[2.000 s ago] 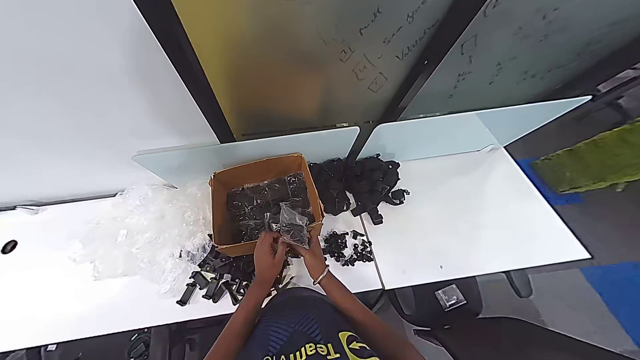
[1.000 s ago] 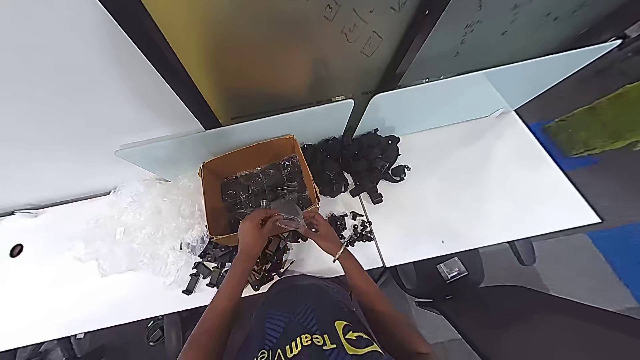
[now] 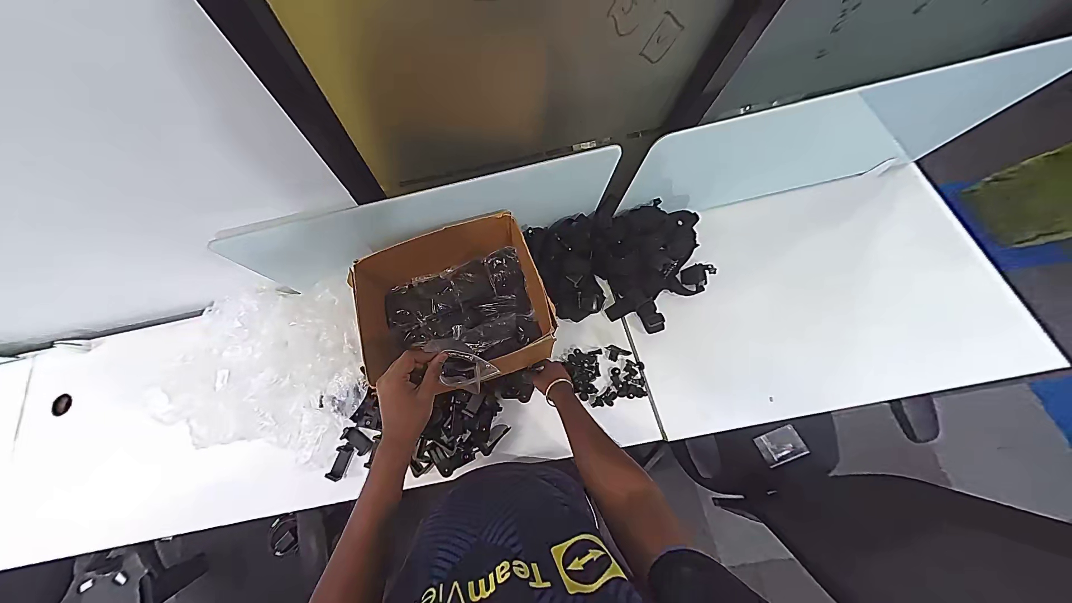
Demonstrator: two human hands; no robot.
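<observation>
My left hand (image 3: 408, 394) pinches a clear plastic bag (image 3: 467, 368) over the near edge of an open cardboard box (image 3: 456, 241). Dark items in clear wrapping (image 3: 461, 301) lie inside that box. Beside its near right corner is my right hand (image 3: 548, 375), fingers curled at a dark part (image 3: 517, 386); its grip is partly hidden. Black clip-like parts (image 3: 456, 431) are heaped below the box. Small black parts (image 3: 607, 375) lie to the right of my right hand.
A pile of empty clear bags (image 3: 268, 377) spreads left of the box. Black straps or mounts (image 3: 645, 251) are heaped to its right. Frosted divider panels (image 3: 469, 197) stand behind. A dark chair (image 3: 754, 444) holds a small clear packet (image 3: 781, 445).
My hands have moved apart. Both were at the clear bag earlier; now my left hand has it, and my right hand is lower beside the box corner. The view has shifted.
</observation>
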